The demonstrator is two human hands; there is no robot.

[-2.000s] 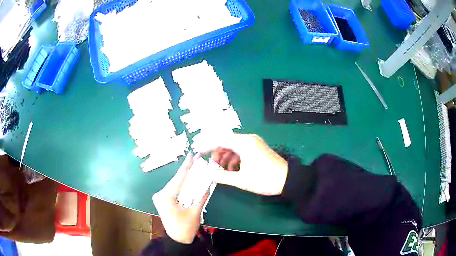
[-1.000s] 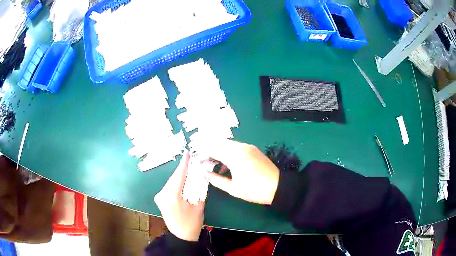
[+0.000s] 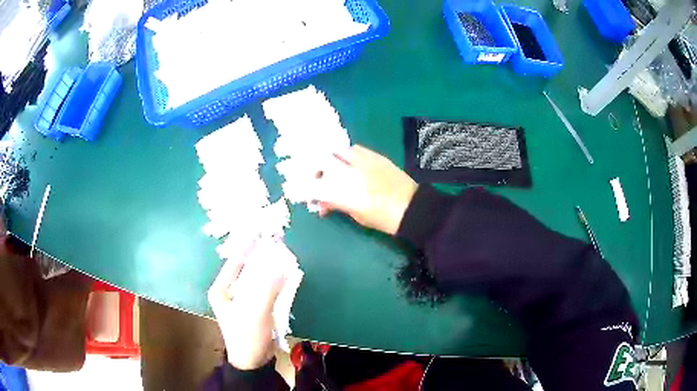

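White plastic pieces lie on the green table in two jagged rows, a left row (image 3: 233, 172) and a right row (image 3: 302, 122). My left hand (image 3: 248, 298) is at the near end of the left row, its fingers closed around several white pieces (image 3: 286, 294) that stick out on its right side. My right hand (image 3: 367, 187) is over the near end of the right row, fingers spread on the white pieces there. Glare hides whether it grips any.
A blue perforated basket (image 3: 267, 84) of white pieces stands behind the rows. A dark tray (image 3: 466, 179) lies to the right, with blue bins (image 3: 500, 57) beyond. Tweezers (image 3: 589, 229) and a white strip (image 3: 619, 200) lie at right. A black pile (image 3: 416, 281) is beside my right sleeve.
My right hand has left my left hand and moved forward onto the right row. My left hand has moved left and slightly nearer to me, still with white pieces.
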